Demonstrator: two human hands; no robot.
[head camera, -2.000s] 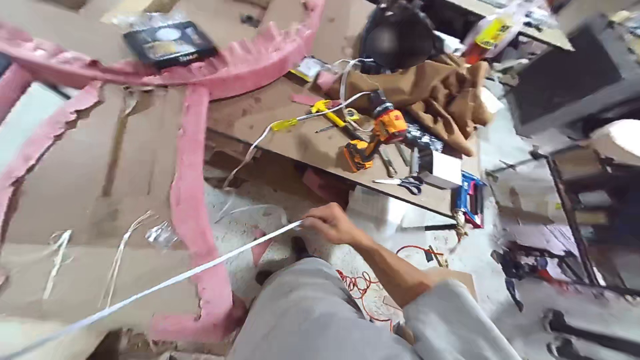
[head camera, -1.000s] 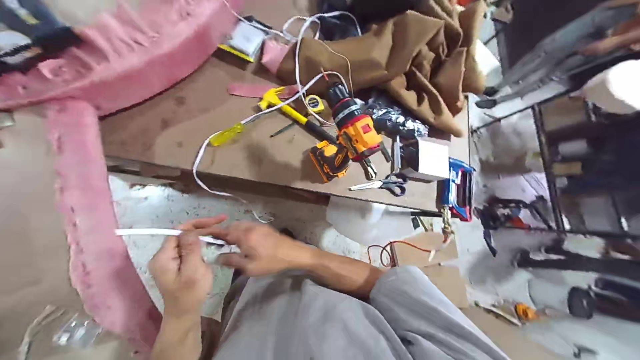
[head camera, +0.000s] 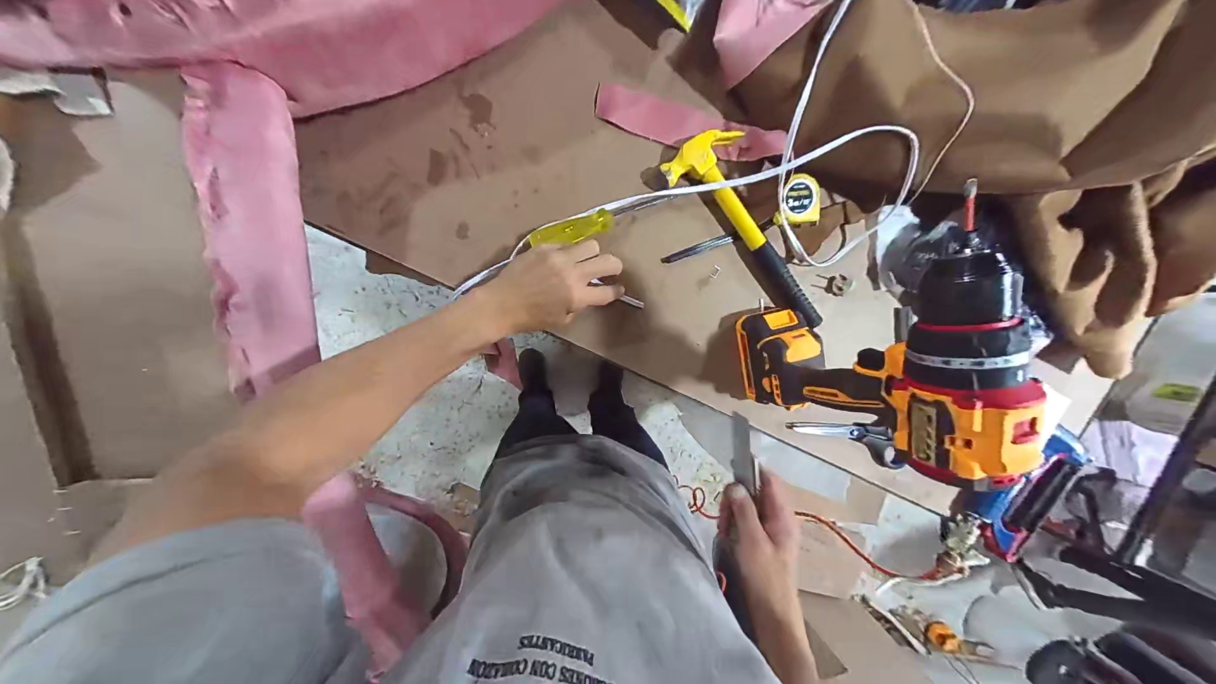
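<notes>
My left hand (head camera: 556, 285) is over the edge of the brown table, fingers bent, just below a yellow screwdriver handle (head camera: 573, 228). A thin metal rod (head camera: 627, 301) shows by its fingertips; whether the hand grips it is unclear. My right hand (head camera: 760, 532), low beside the apron, holds a tool with a flat metal blade (head camera: 744, 451); its handle is mostly hidden. White cord (head camera: 817, 152) runs past the screwdriver and loops over a yellow claw hammer (head camera: 736, 209) and beside a tape measure (head camera: 801, 199). An orange and black cordless drill (head camera: 969, 399) is at the right, near scissors (head camera: 845, 430).
Pink upholstery fabric (head camera: 252, 218) covers a frame at the left. Brown cloth (head camera: 1054, 95) is bunched at the upper right. A blue and black tool (head camera: 1035, 499) sits near the table's right corner. An orange coiled hose (head camera: 845, 541) lies below the table edge.
My hands, together on a white strip a second ago, are now apart. The left is by the screwdriver; the right holds the bladed tool. The view has moved closer to the table.
</notes>
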